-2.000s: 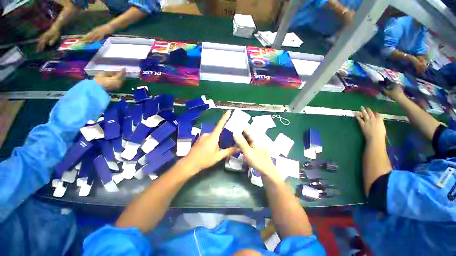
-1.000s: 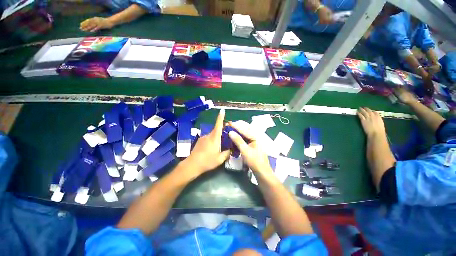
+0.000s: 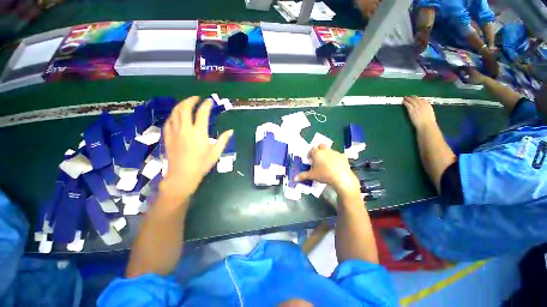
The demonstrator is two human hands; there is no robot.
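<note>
Small dark blue cartons with white flaps [image 3: 96, 144] lie heaped at the left of the bench. My left hand [image 3: 191, 141] is over the heap's right edge, fingers spread; what is under the palm is hidden. A carton with open white flaps [image 3: 271, 151] lies between my hands. My right hand [image 3: 328, 169] is bent over another small blue carton [image 3: 297, 168], thumb and fingers at it; whether it grips the carton is not clear. White card pieces [image 3: 295, 125] lie behind and beside my right hand.
One blue carton [image 3: 354, 139] and black accessories [image 3: 370, 178] lie right of my right hand. A thin white loop [image 3: 316, 116] is near the metal edge strip [image 3: 258, 103]. Printed lids [image 3: 234, 57] and white trays [image 3: 157, 48] line the lane beyond. A grey post [image 3: 366, 54] and a neighbour's hand [image 3: 420, 111] are at right.
My left hand has moved left from the centre to the heap, fingers now spread. My right hand has moved right and is apart from it. A carton now lies between them. The view has shifted.
</note>
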